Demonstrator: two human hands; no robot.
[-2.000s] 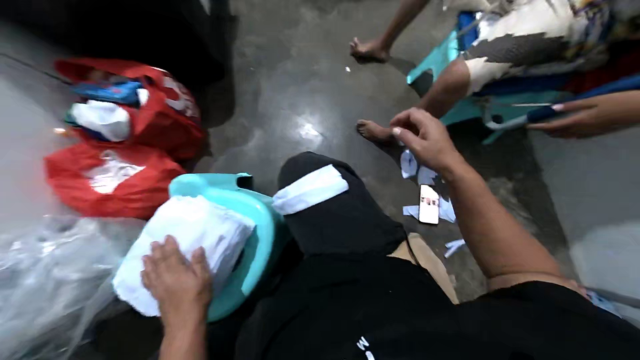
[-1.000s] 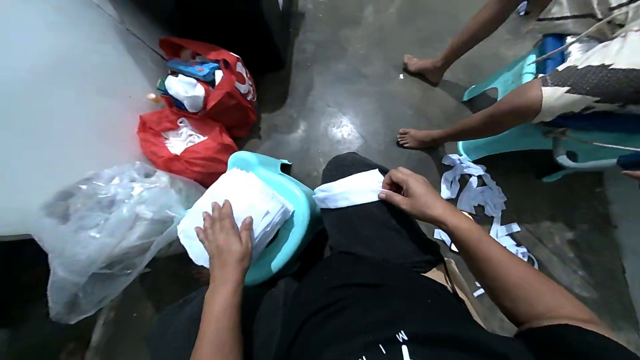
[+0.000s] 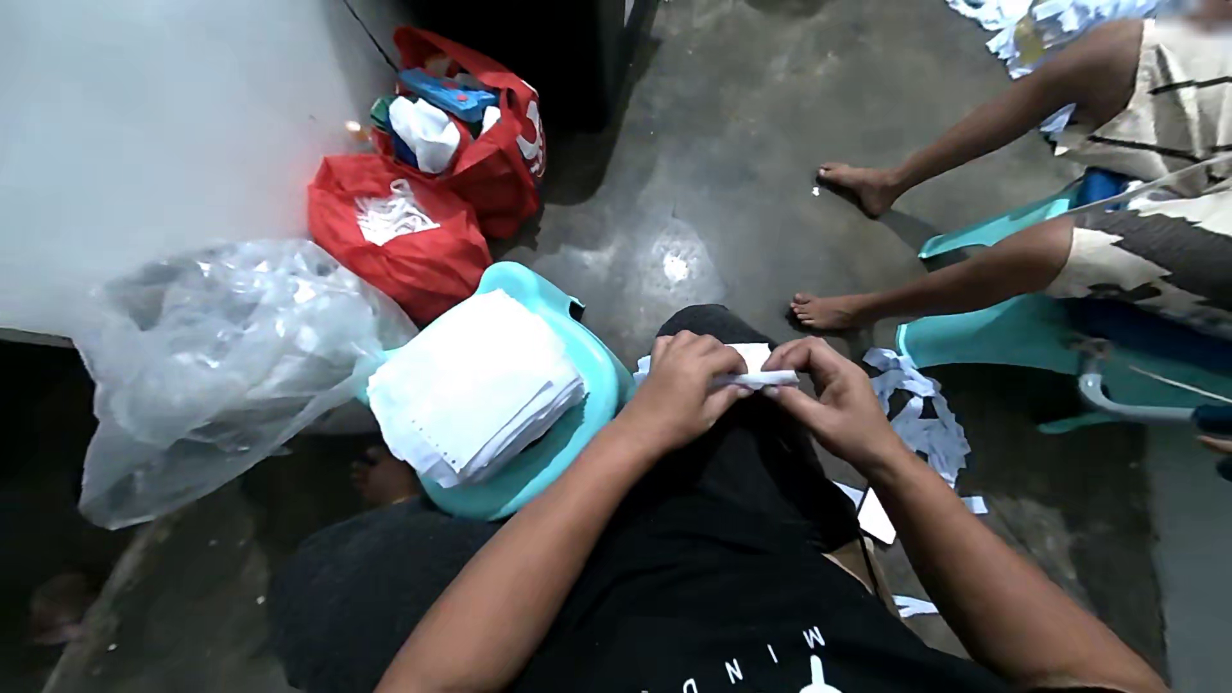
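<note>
Over my knee, my left hand (image 3: pixel 688 390) and my right hand (image 3: pixel 828 395) pinch a folded white strip (image 3: pixel 756 378), paper or cloth, between thumbs and fingers. A flat white piece (image 3: pixel 751 354) shows just behind the fold and reaches under my left hand. To the left, a stack of white sheets (image 3: pixel 472 375) lies on a turquoise plastic stool (image 3: pixel 602 361); whether the sheets are paper or cloth I cannot tell. My left forearm passes close to the stool's near edge.
Two red bags (image 3: pixel 399 241) with white bundles and other items stand beyond the stool. A clear plastic bag (image 3: pixel 231 356) lies left. White scraps (image 3: pixel 914 414) litter the floor at right, near another person's bare feet (image 3: pixel 833 311) and a turquoise chair (image 3: pixel 991 332).
My left hand has left the white stack and come to the strip over my knee. The strip lay flat there before; now it is folded between both hands.
</note>
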